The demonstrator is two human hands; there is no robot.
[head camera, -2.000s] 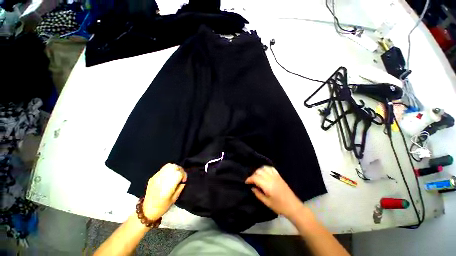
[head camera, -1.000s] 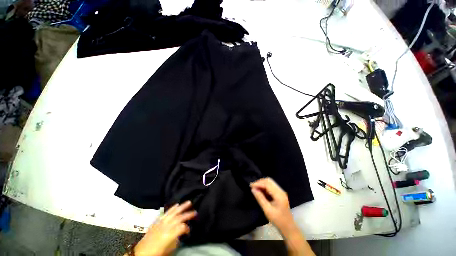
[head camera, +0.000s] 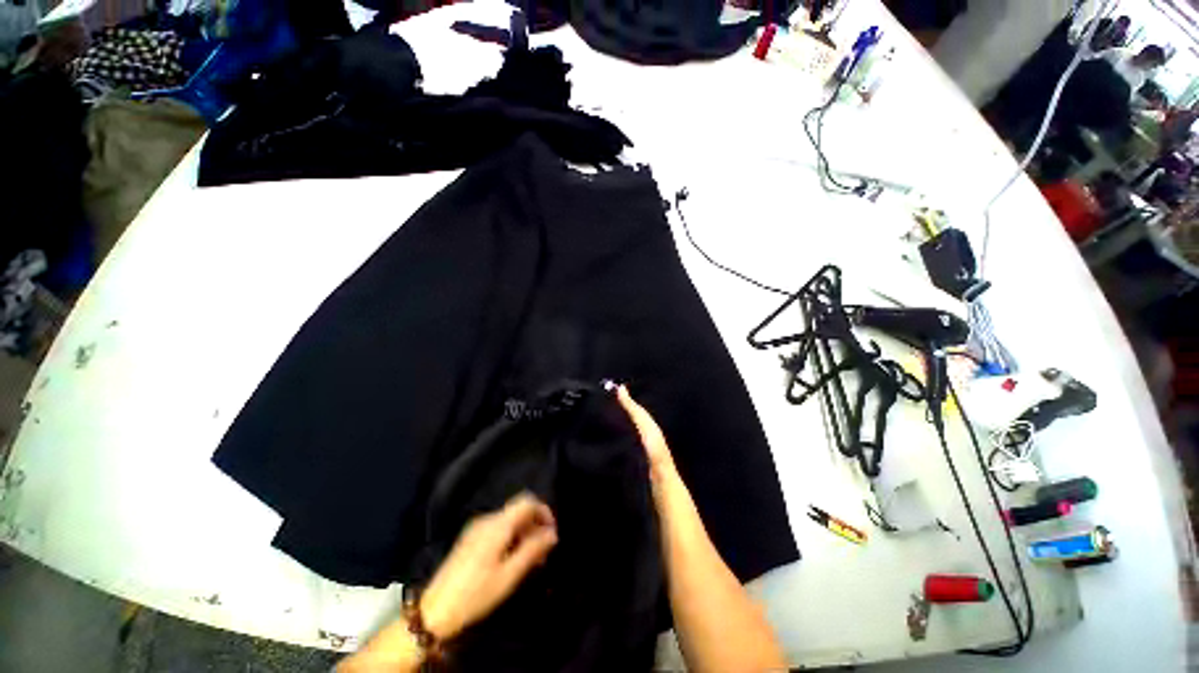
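A black skirt (head camera: 395, 316) lies spread flat, its narrow waist end away from me and its wide hem towards me. A second black garment (head camera: 598, 526) is bunched over its lower part and hangs at the table's near edge. My right hand (head camera: 640, 427) is at the upper right edge of this garment, fingers partly hidden by the cloth; I cannot tell its grip. My left hand (head camera: 506, 542), blurred and with a beaded bracelet at the wrist, is over the garment's middle, fingers curled; whether it pinches cloth is unclear.
Black hangers (head camera: 842, 375) lie tangled right of the skirt, beside a black dryer-like tool (head camera: 907, 322) with a cord. Orange-yellow snips (head camera: 836, 525), a red thread cone (head camera: 957, 588) and a blue-white cylinder (head camera: 1072, 544) lie nearer me. Black garments (head camera: 395, 118) are heaped at the far side.
My right hand has moved up and left to the garment's upper edge. My left hand has moved right and up over the cloth. The white loop no longer shows. The view has shifted.
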